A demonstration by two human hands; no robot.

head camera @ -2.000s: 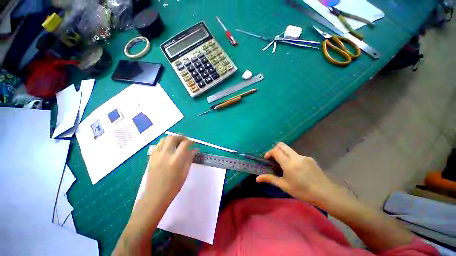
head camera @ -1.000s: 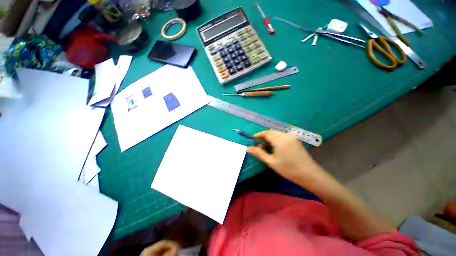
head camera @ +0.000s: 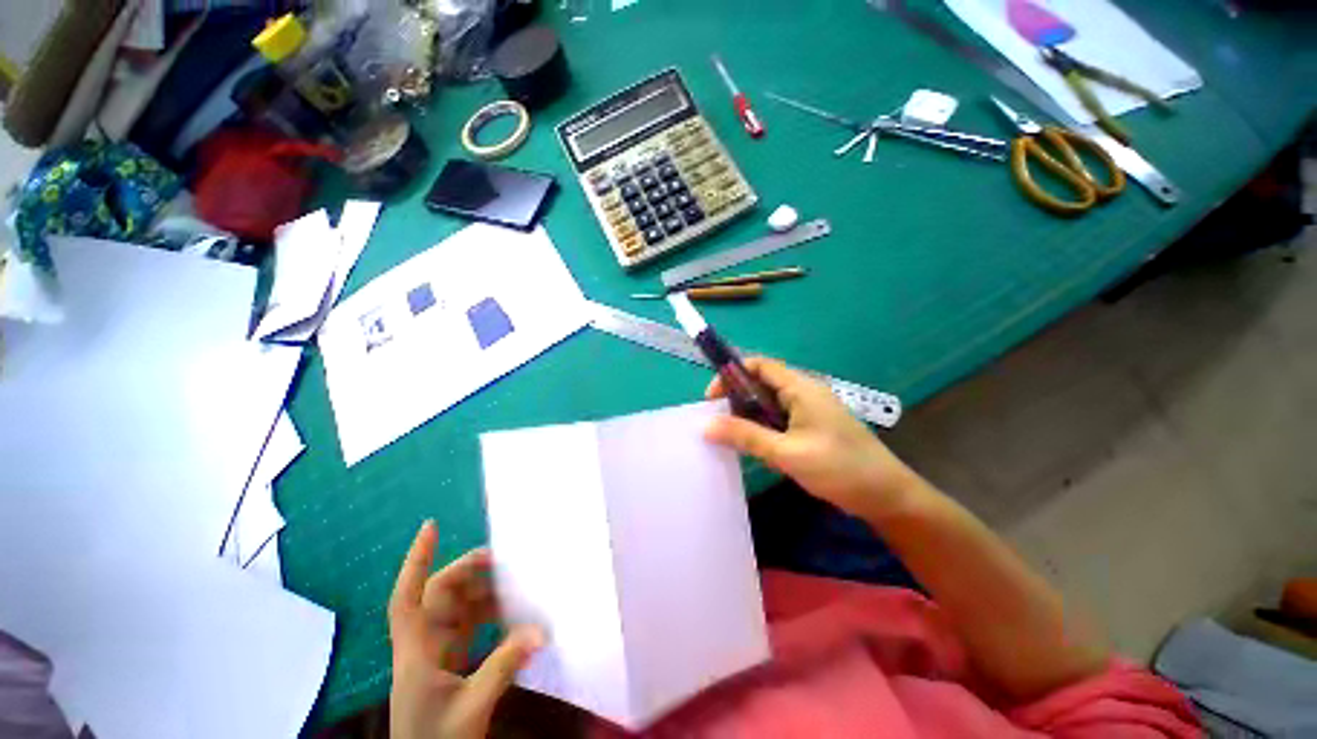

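A white card with a fold line down its middle is held up over the near edge of the green mat. My left hand grips its lower left edge between thumb and fingers. My right hand pinches its upper right corner and also holds a dark utility knife, its tip pointing up and left. The long steel ruler lies on the mat behind the knife and right hand, partly hidden by them.
A printed sheet lies left of centre, large white sheets at far left. Behind are a phone, tape roll, calculator, short ruler, awl and pencil. Scissors lie at upper right.
The card has been lifted off the mat and now shows a fold. My left hand has come up from the bottom edge and taken hold of it. My right hand now grips its corner too.
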